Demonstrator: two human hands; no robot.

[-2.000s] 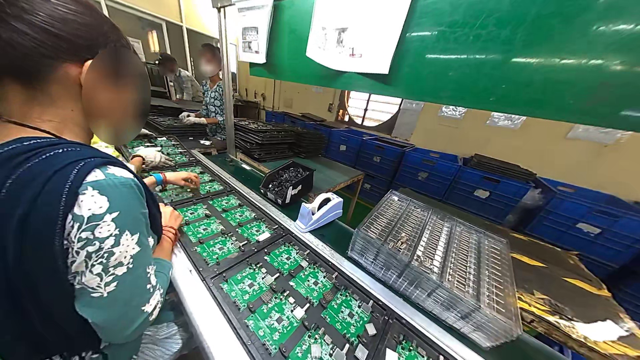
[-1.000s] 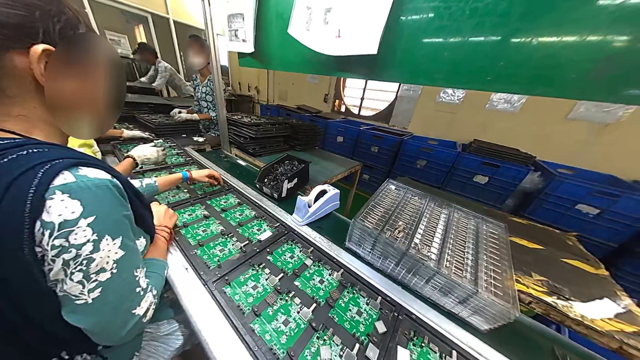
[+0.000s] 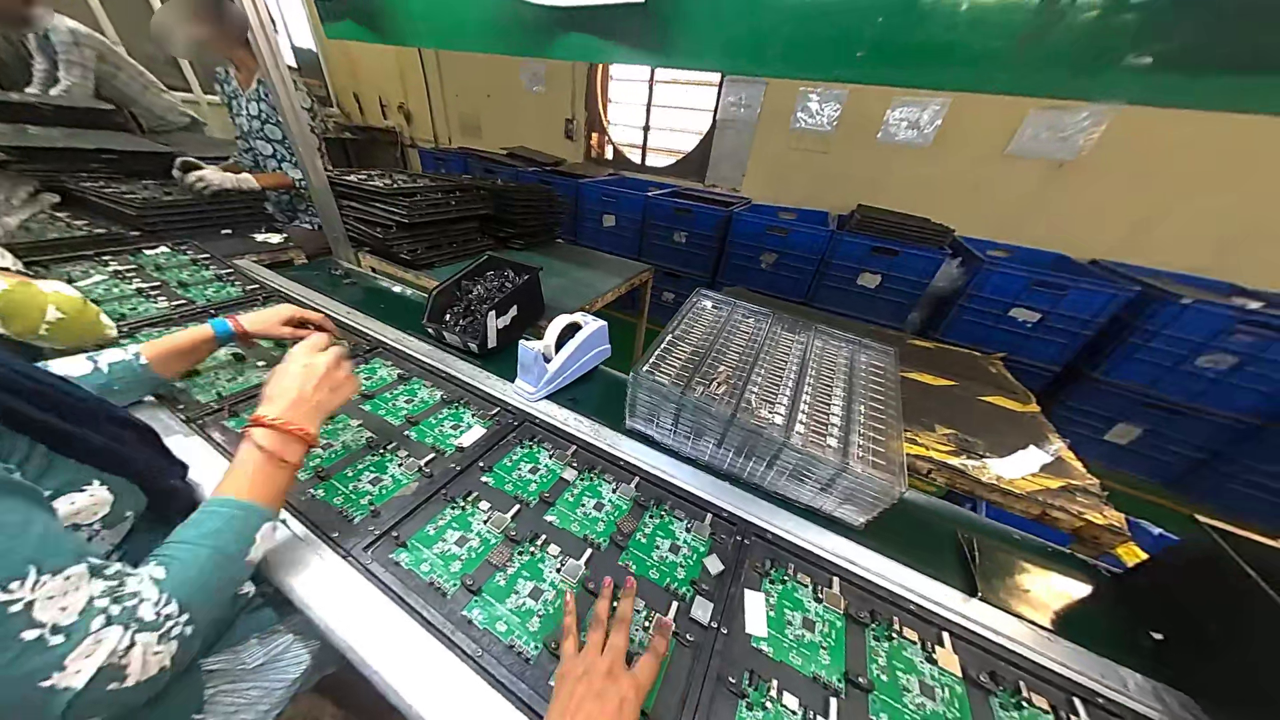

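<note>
My left hand (image 3: 605, 660) enters from the bottom edge with its fingers spread over a green printed circuit board (image 3: 640, 640) at the near side of a black tray (image 3: 395, 545). It grips nothing, and part of that board is hidden under it. Around the fingertips lie more green boards (image 3: 525, 595) and small square metal shields (image 3: 702, 610). To the right, another black tray holds boards, one beside a white strip (image 3: 755, 612). My right hand is not in view.
A co-worker's hands (image 3: 312, 370) work over boards at left. Behind the metal rail (image 3: 690, 480) stand a black parts bin (image 3: 485, 305), a tape dispenser (image 3: 562, 355) and stacked clear plastic trays (image 3: 765, 400). Blue crates (image 3: 770, 255) line the wall; a gloved person (image 3: 225, 180) stands farther back.
My left hand has come into view over the boards. The co-worker's two hands have come together above the tray. The view has shifted.
</note>
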